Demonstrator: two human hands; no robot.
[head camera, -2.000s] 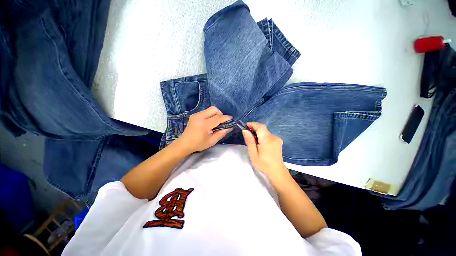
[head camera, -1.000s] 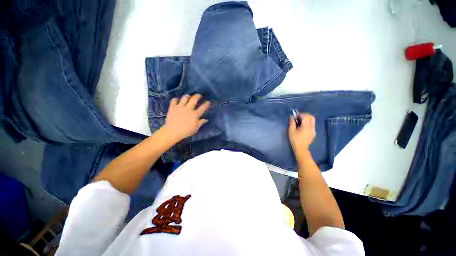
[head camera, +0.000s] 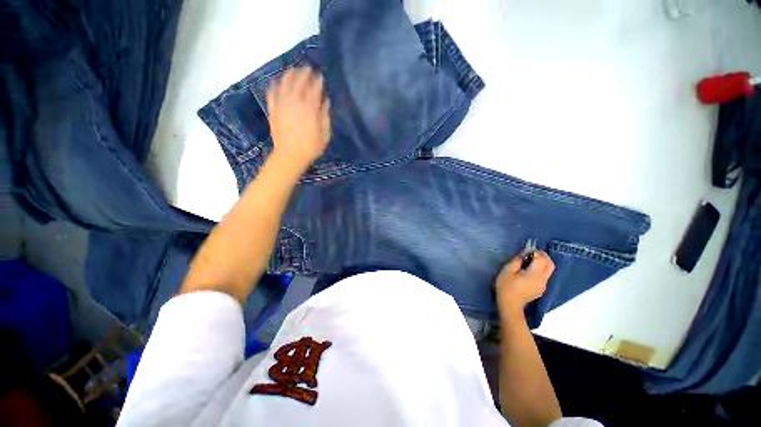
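Note:
A pair of mid-blue jeans (head camera: 400, 217) lies on the white table before me, waistband to the left, one leg stretched right and the other folded up and away. My left hand (head camera: 299, 113) is blurred, with fingers spread on the jeans near the front pocket, beside the folded leg. My right hand (head camera: 524, 279) is closed in a fist on the lower leg near the hem (head camera: 594, 253). The thread snips (head camera: 528, 257) are in that fist, only the tip showing.
A large heap of jeans (head camera: 67, 125) hangs over the left table edge. At right on the table (head camera: 567, 108) are a red spool-like object (head camera: 724, 87), a dark strap-like item, a black phone (head camera: 696, 237) and more jeans (head camera: 718, 325). A blue crate (head camera: 33, 308) is low at left.
My left hand has moved up from the waist and the waistband has turned and spread open. My right hand, holding the snips, has moved down and right. The lower leg has swung nearer me.

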